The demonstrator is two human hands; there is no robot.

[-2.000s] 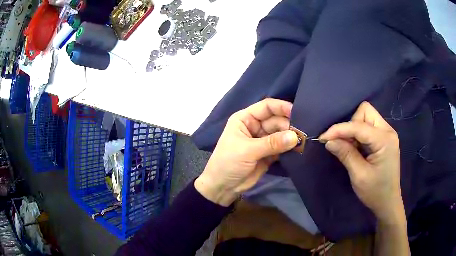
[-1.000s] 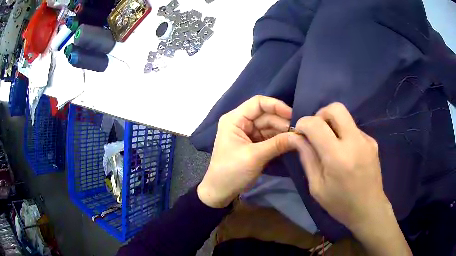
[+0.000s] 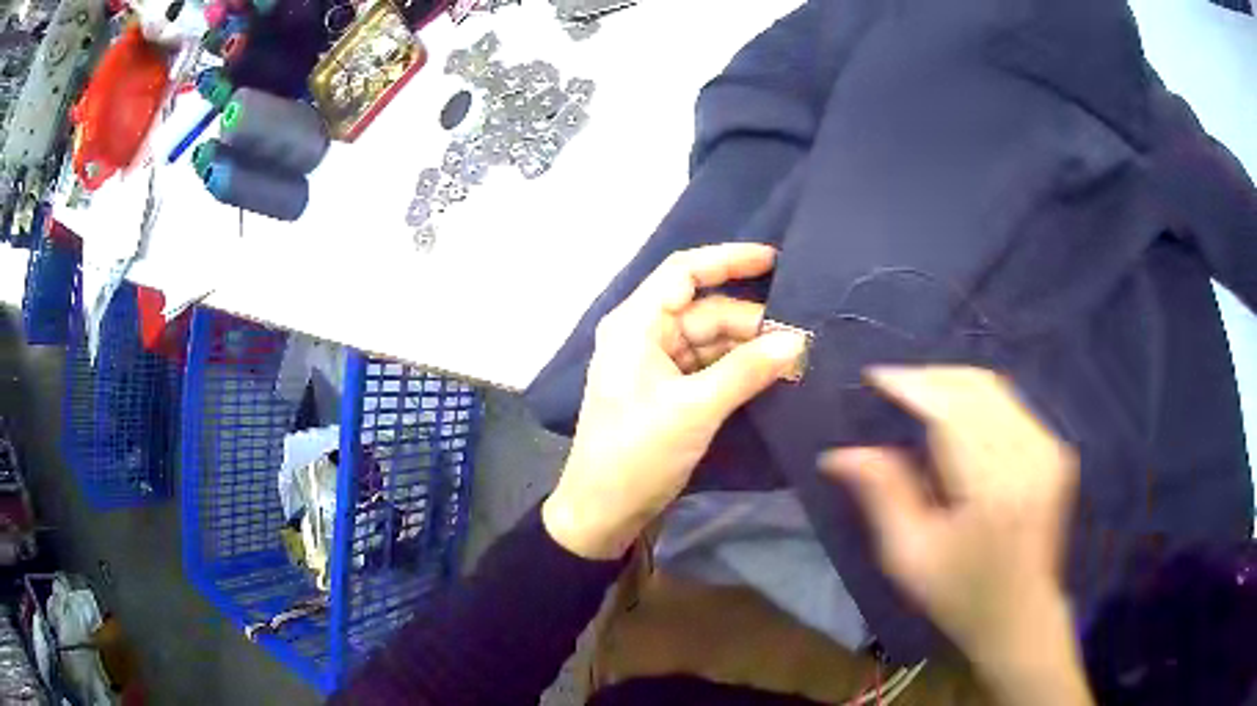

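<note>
A navy garment [image 3: 951,179] lies over the table's right side and the lap. My left hand [image 3: 676,393] pinches its edge, with a small shiny metal clasp plate [image 3: 791,353] between thumb and fingers. My right hand [image 3: 972,503] is just right of it, blurred, with thumb and forefinger apart; I see no needle in it. A thin thread [image 3: 882,273] loops over the cloth above my right hand. Lighter grey-blue lining [image 3: 758,552] shows below my left hand.
On the white table [image 3: 359,262] lie scattered small metal fasteners [image 3: 517,124], a black disc [image 3: 456,109], a tin of metal pieces [image 3: 365,69], thread cones [image 3: 273,131] and a red object [image 3: 121,104]. Blue plastic baskets [image 3: 338,524] stand on the floor.
My right hand first closed in on the clasp plate, then moved away right and down, its thumb and forefinger parting. The needle seen earlier is no longer visible. The thread loop has shifted left.
</note>
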